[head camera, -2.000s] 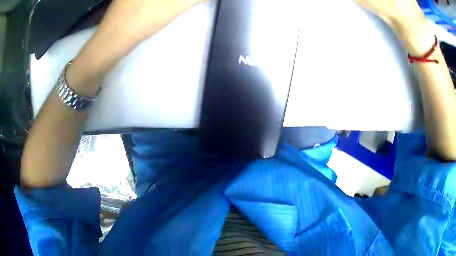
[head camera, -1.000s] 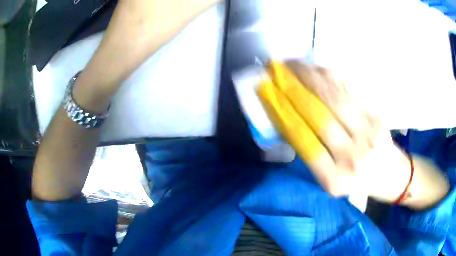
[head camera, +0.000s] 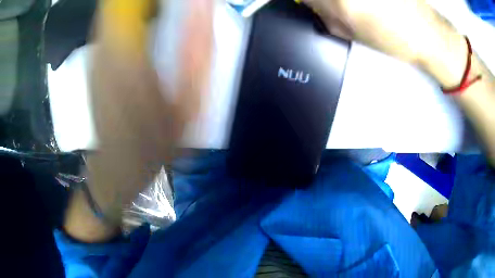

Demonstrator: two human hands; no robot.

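A dark phone [head camera: 287, 108] with pale "NUU" lettering lies back up, its near end reaching past the front edge of the white mat [head camera: 396, 108]. My right hand [head camera: 347, 19] is at the phone's far end, cut off by the top edge; its fingertips are mostly hidden. A small white and blue thing [head camera: 252, 5] shows at the top by the phone's far left corner; I cannot tell if a hand holds it. My left hand [head camera: 146, 81] is strongly blurred over the left of the mat, with yellow on a finger, clear of the phone.
Dark slabs [head camera: 68, 32] lie at the mat's upper left. Shiny clear plastic [head camera: 154, 201] is below the bench edge at lower left. A blue frame or bin [head camera: 429, 174] is at the right, beside my blue smock.
My left hand has come back from the top edge to the left of the phone. My right hand has moved from the phone's near right side up to its far end, uncovering the lettering.
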